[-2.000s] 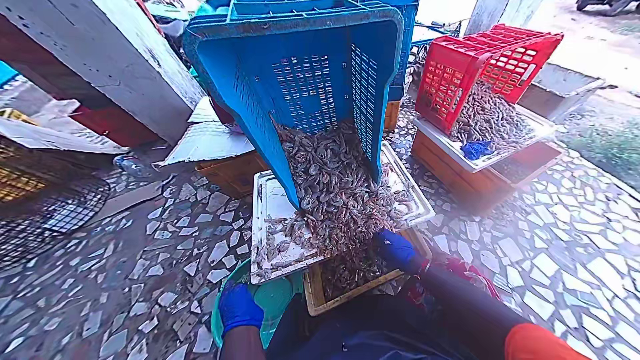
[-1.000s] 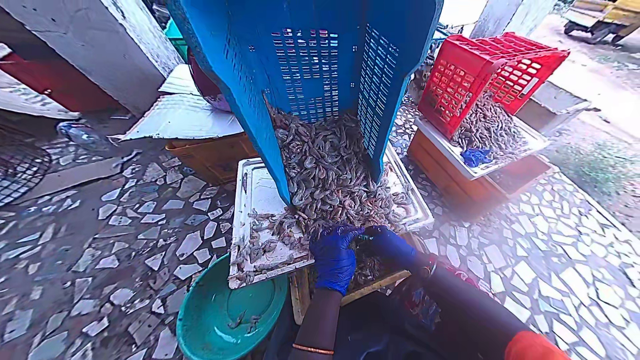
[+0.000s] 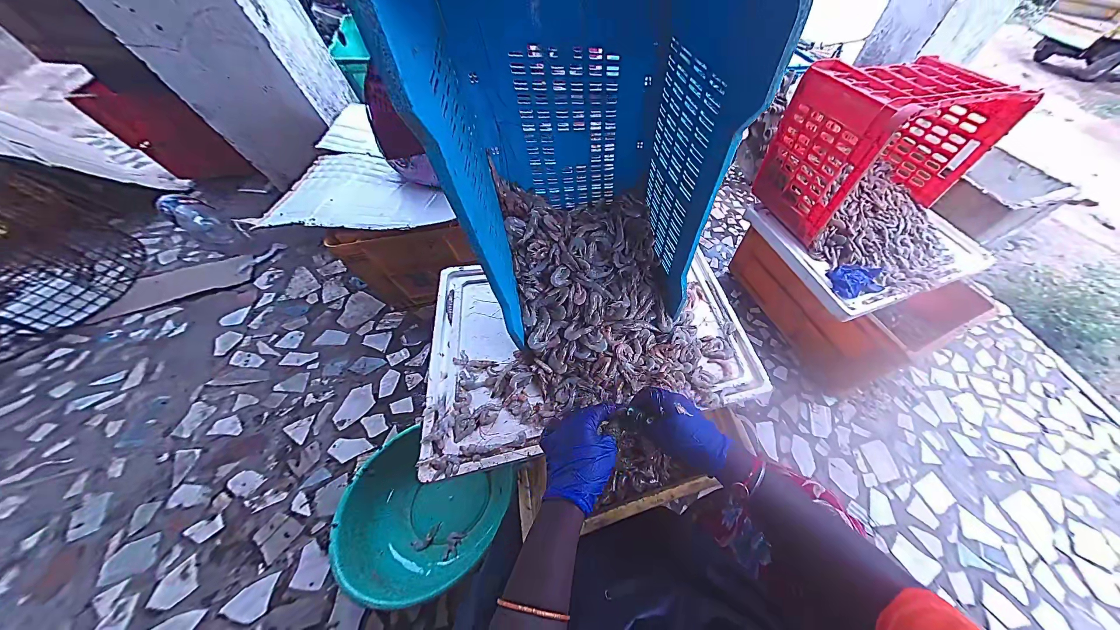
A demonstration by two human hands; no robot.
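Note:
A blue plastic crate point(image 3: 569, 114) stands tipped on a white tray point(image 3: 744, 372), and a heap of shrimp point(image 3: 586, 297) spills from its mouth. At the heap's near edge are my left hand point(image 3: 579, 455) and my right hand point(image 3: 682, 430), both in blue gloves, fingertips almost together. A small dark piece, likely a shrimp, shows between them; the fingers partly hide it. Below them a yellowish crate point(image 3: 652, 509) holds more shrimp. To the left, a green basin point(image 3: 394, 556) has a few shrimp on its bottom.
At the right, a tipped red crate point(image 3: 809, 166) with shrimp and a blue glove point(image 3: 853, 280) rests on a white tray over an orange crate point(image 3: 787, 315). Another orange crate point(image 3: 402, 262) stands behind left, under a white board point(image 3: 367, 197). A wire basket point(image 3: 70, 271) lies far left.
My left hand was over the green basin two seconds ago and has moved up and right to meet my right hand at the shrimp heap. The view has shifted.

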